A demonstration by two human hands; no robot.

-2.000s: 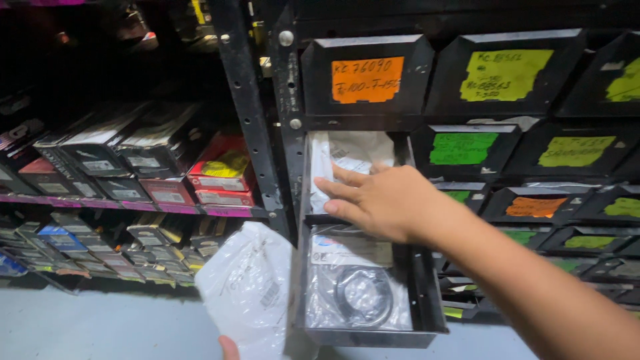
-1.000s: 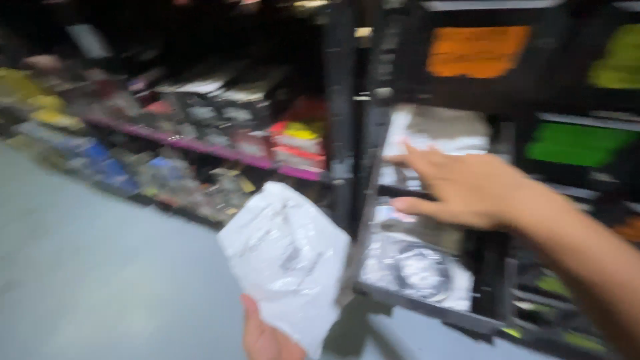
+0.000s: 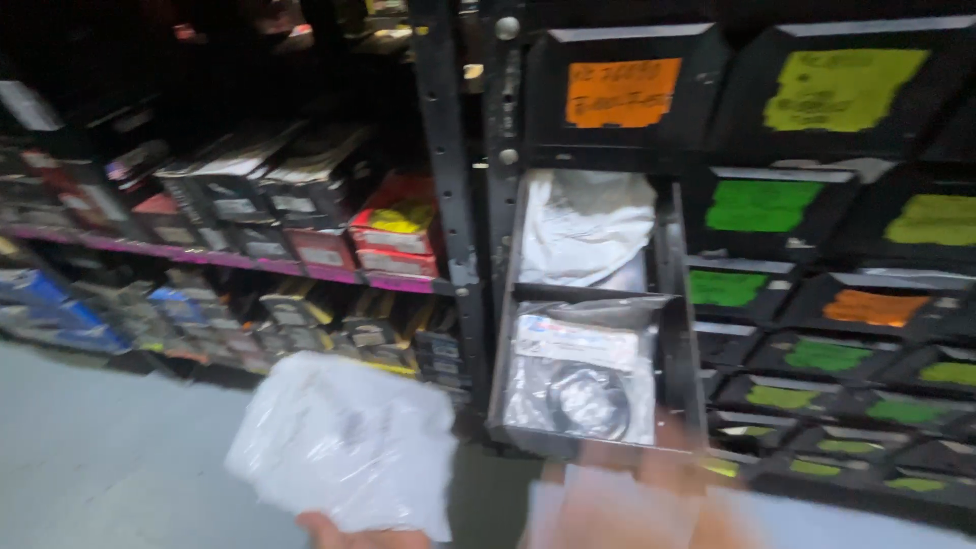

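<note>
My left hand holds a white plastic package by its lower edge, left of a pulled-out black drawer. Blurred at the bottom of the view, my right hand is in front of the drawer's near end; whether it grips anything is unclear. A white bag lies in the drawer's rear compartment. The front compartment holds a clear plastic bag with a dark ring in it.
Closed black drawers with coloured labels surround the open one at top and right. A perforated metal upright separates them from shelves of boxes at left. Grey floor shows below.
My right hand has come out of the drawer's rear compartment and moved down toward me, past its front end. The left hand still holds the white package.
</note>
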